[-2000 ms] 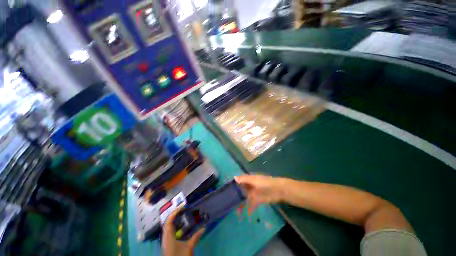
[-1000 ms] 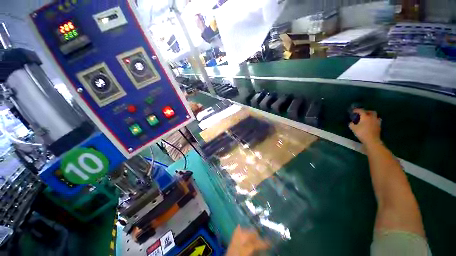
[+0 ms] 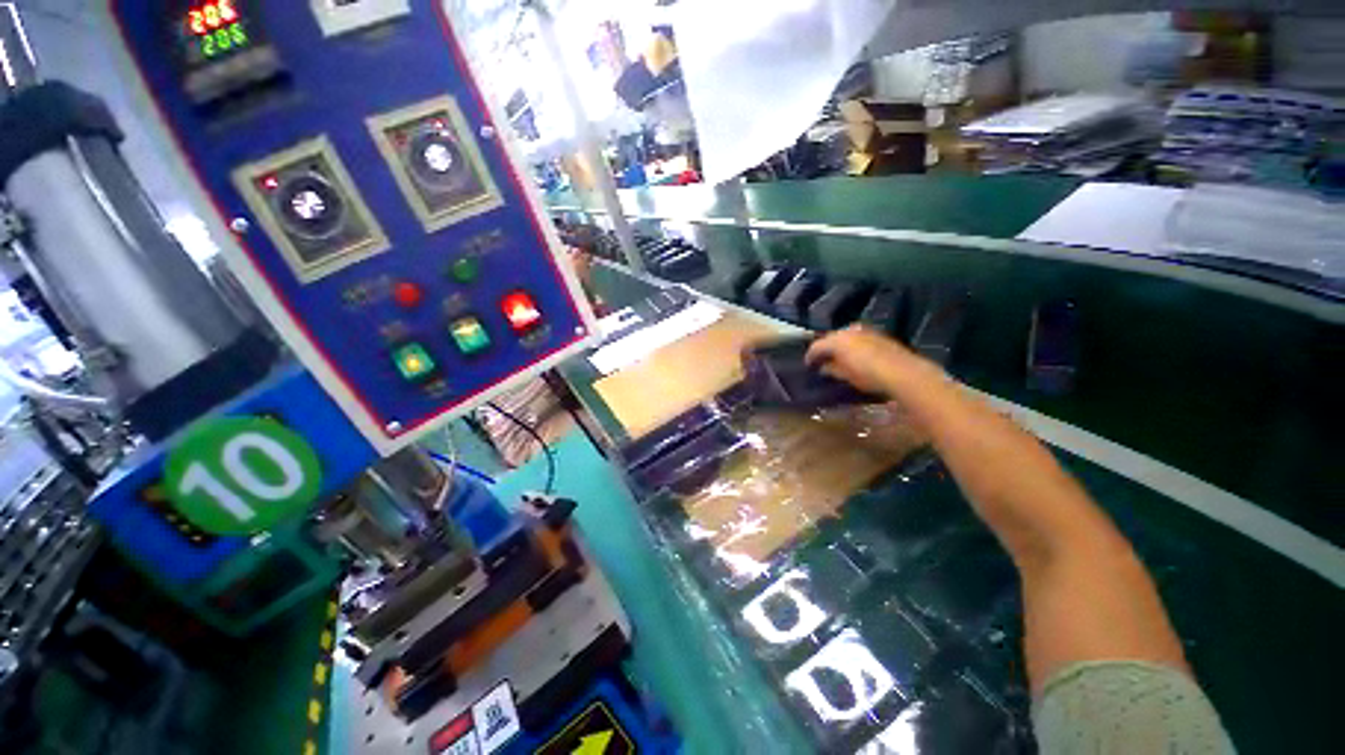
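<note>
My right hand [image 3: 863,359] is over the tan sheet [image 3: 671,387] beside the conveyor, its fingers closed on the near end of a dark housing [image 3: 786,378]. Whether the housing is lifted is hard to tell. Another dark housing [image 3: 690,447] lies on the sheet, nearer the press, under or beside shiny clear film [image 3: 797,605]. My left hand is not in view. The press fixture [image 3: 480,627], a grey block with an orange-brown strip, is at the lower left.
Several dark housings stand in a row on the green conveyor [image 3: 1180,384], with one [image 3: 1052,342] apart at the right. The blue control box [image 3: 354,192] hangs upper left, beside the grey press cylinder [image 3: 126,251]. White sheets [image 3: 1121,218] lie beyond the conveyor.
My right hand has moved left from the conveyor to a housing over the tan sheet. A dark housing now stands where that hand was. My left hand has left the bottom of the picture.
</note>
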